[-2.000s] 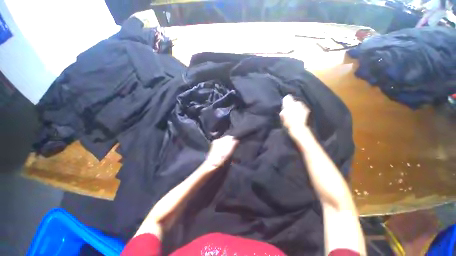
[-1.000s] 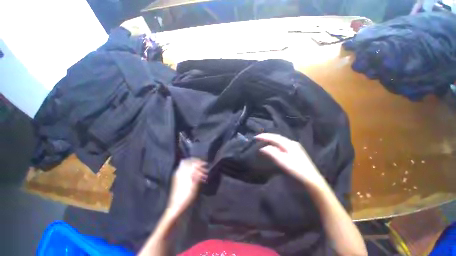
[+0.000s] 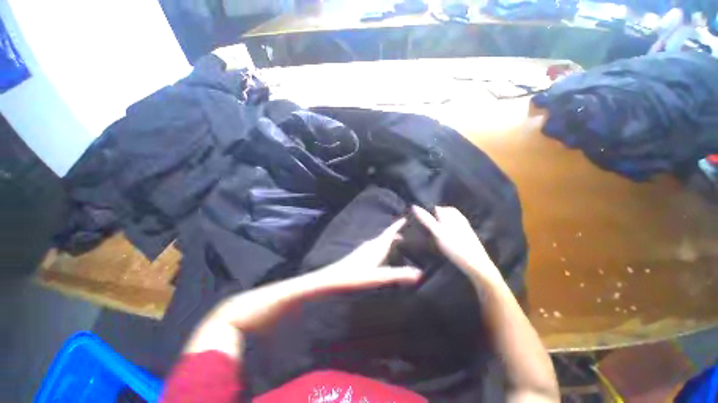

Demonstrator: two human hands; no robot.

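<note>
A black garment (image 3: 472,185) lies spread in front of me over the table's near edge. Its shiny, wrinkled lining (image 3: 287,206) shows at the left of my hands. My left hand (image 3: 378,264) lies over the cloth with thumb and fingers apart; its fingertips point at a fold near the middle. My right hand (image 3: 445,232) is close beside it, its fingertips on the same fold and almost touching the left ones. Both seem to hold the fold between the fingertips. What lies under the fingers is hidden.
A black garment pile (image 3: 169,134) lies on the table's left. Another dark heap (image 3: 642,114) is at the far right. Pale scraps (image 3: 616,295) dot the brown table (image 3: 582,228). A blue tub (image 3: 83,370) stands at the lower left, another (image 3: 701,387) at the lower right.
The garment has been rearranged, and shiny lining now shows at the left. My left hand has moved right and up, across to my right hand. The view has tilted up slightly.
</note>
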